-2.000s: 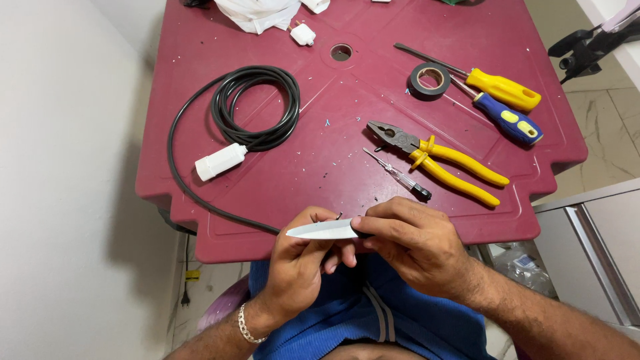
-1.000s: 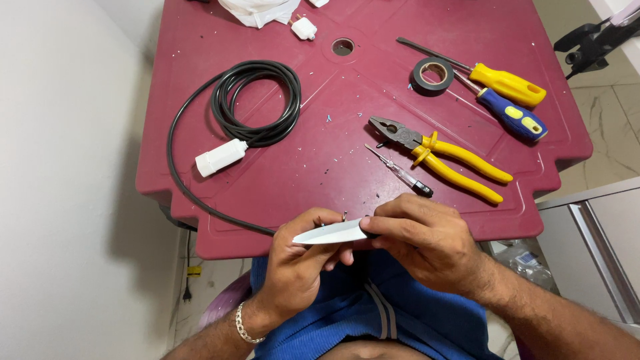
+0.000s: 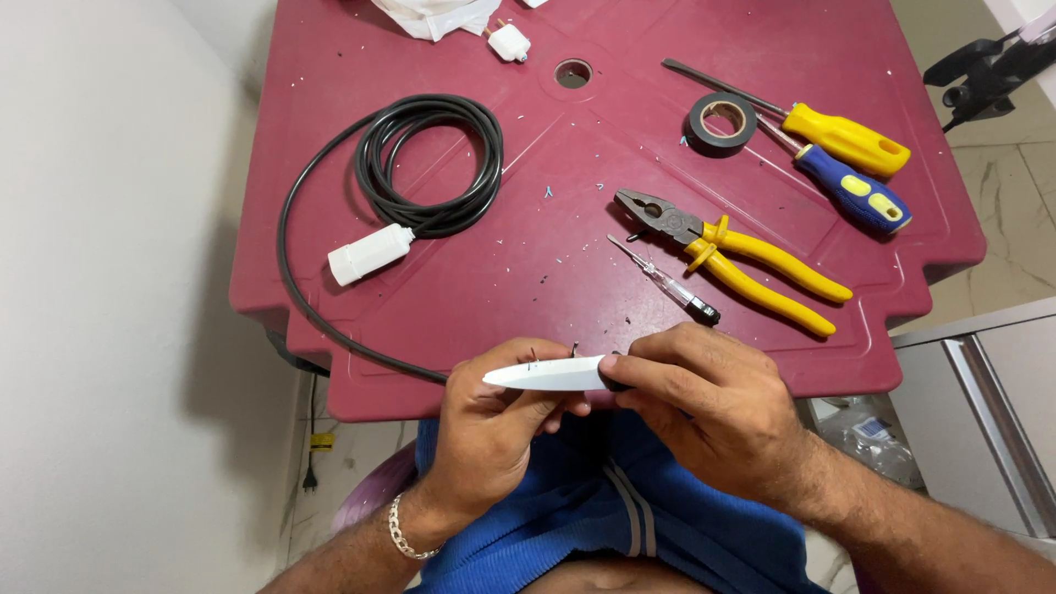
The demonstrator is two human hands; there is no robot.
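Note:
My left hand point(image 3: 495, 429) is closed around the free end of a black electrical cable point(image 3: 363, 353), near the table's front edge. My right hand point(image 3: 714, 408) grips a knife by its dark handle, and the knife's pale blade point(image 3: 549, 374) points left across my left fingers. Small wire ends stick up just behind the blade; the fingers and blade hide most of the cable's end. The rest of the cable lies coiled on the left, with a white connector point(image 3: 370, 256) beside the coil. Combination pliers with yellow handles point(image 3: 734, 260) and a clear tester screwdriver point(image 3: 667, 285) lie beyond my right hand.
On the maroon plastic table point(image 3: 445, 322) lie black tape point(image 3: 719, 124), a yellow-handled screwdriver point(image 3: 846, 140), a blue-handled screwdriver point(image 3: 854, 190), a white plug point(image 3: 508, 41), a white plastic bag point(image 3: 437, 15) and small scraps. A wall point(image 3: 107, 289) is at left, a cabinet point(image 3: 982, 412) at right.

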